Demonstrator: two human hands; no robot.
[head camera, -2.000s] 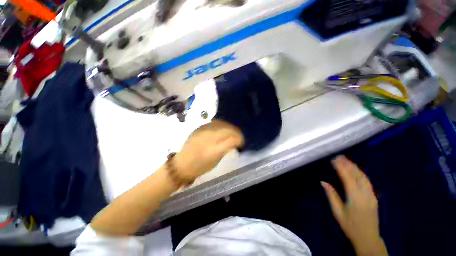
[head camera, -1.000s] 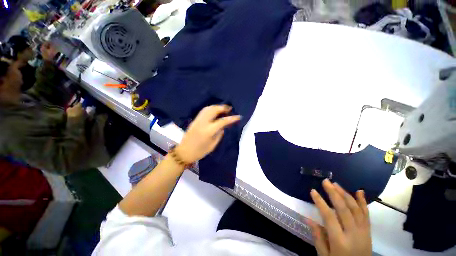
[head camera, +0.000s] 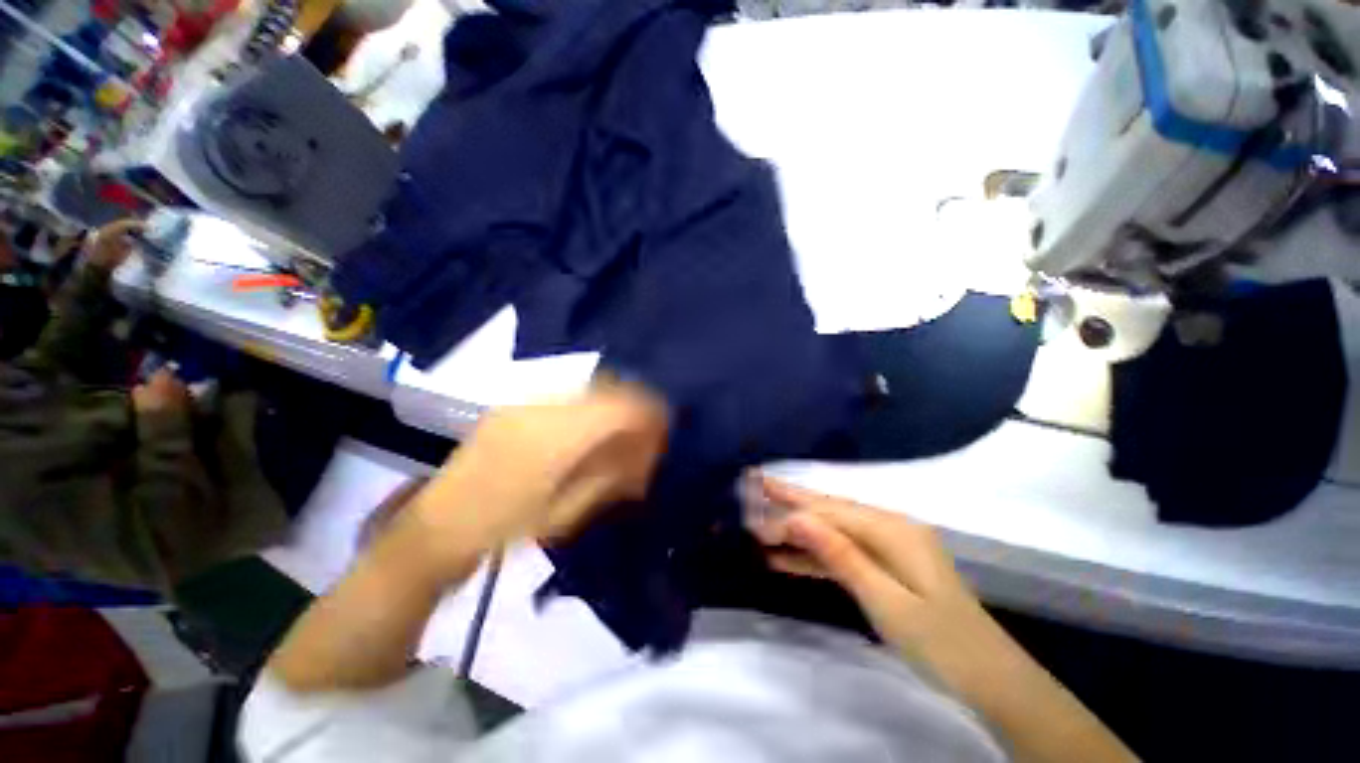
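Note:
A large navy garment panel (head camera: 716, 283) lies rumpled across the white table and hangs over its front edge. My left hand (head camera: 574, 455), blurred, is closed on the panel near the table edge. My right hand (head camera: 835, 544) is at the panel's right side with its fingertips pinched on the cloth edge. A rounded navy piece (head camera: 955, 380) lies flat at the needle area, partly covered by the panel. Another navy piece (head camera: 1231, 403) lies right of the needle area. The white sewing machine head (head camera: 1141, 142) stands at upper right.
A neighbouring grey machine (head camera: 276, 149) stands at upper left. Yellow-handled snips (head camera: 346, 318) and an orange tool (head camera: 269, 280) lie at the left table edge. Another person's sleeve (head camera: 134, 477) is at far left. The measuring strip (head camera: 1044, 574) runs along the table front.
The navy panel has been pulled right and toward me, now overlapping the rounded piece. My left hand has closed on it, and my right hand has moved from the rounded piece to the panel.

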